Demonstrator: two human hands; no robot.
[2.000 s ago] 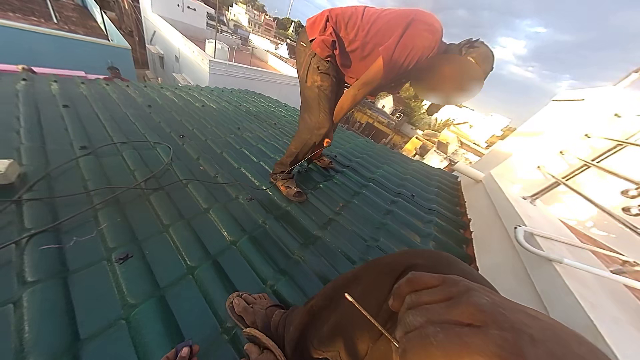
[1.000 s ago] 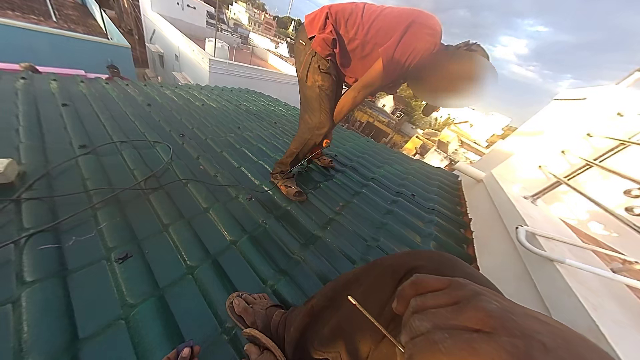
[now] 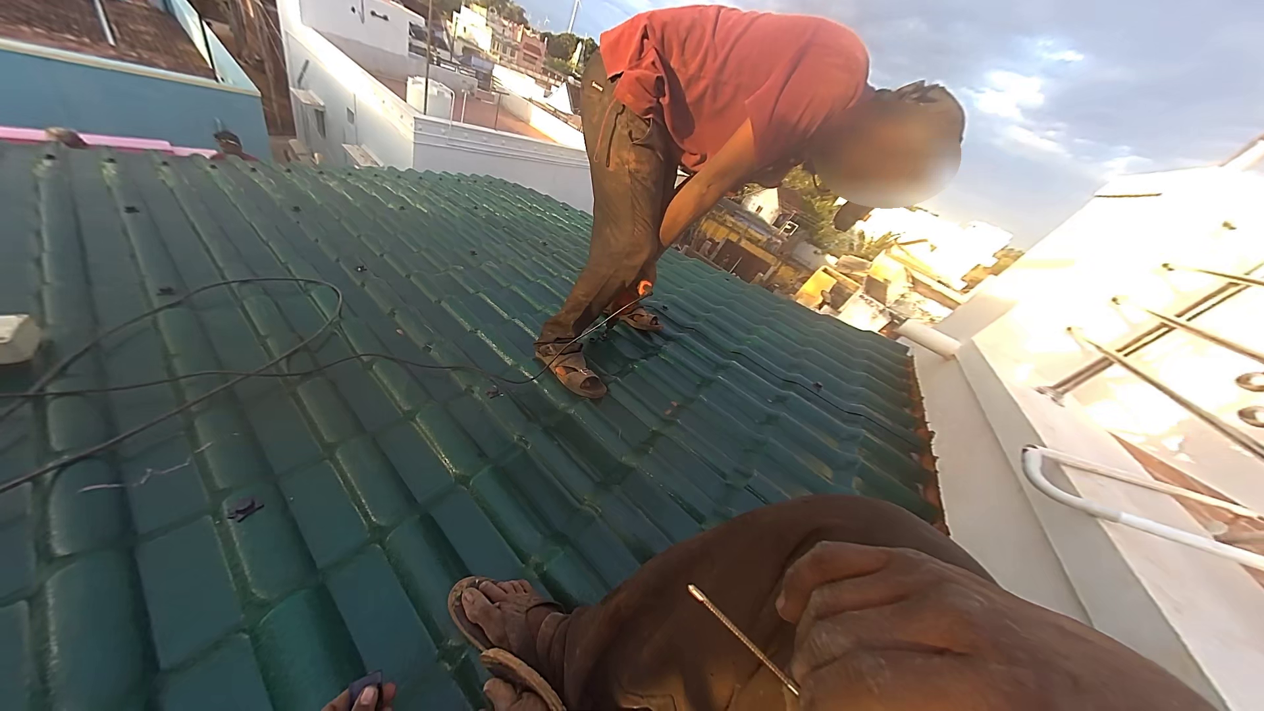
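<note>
My right hand (image 3: 889, 622) rests on my raised knee in brown trousers, its fingers curled around a thin metal rod (image 3: 741, 637) with a ribbed shaft; its other end is hidden by the hand. At the bottom edge only the fingertips of my left hand (image 3: 363, 697) show, pinching a small dark flat piece (image 3: 365, 681). Below both hands lies a green tiled roof (image 3: 375, 553). My sandaled feet (image 3: 504, 617) stand on it, left of the knee.
A co-worker (image 3: 731, 99) in a red shirt bends over the roof ahead, hands near the feet. A black cable (image 3: 237, 375) loops across the tiles from the left. A white parapet (image 3: 997, 474) and a bent white pipe (image 3: 1086, 504) run along the right. A small dark scrap (image 3: 244, 510) lies on the tiles.
</note>
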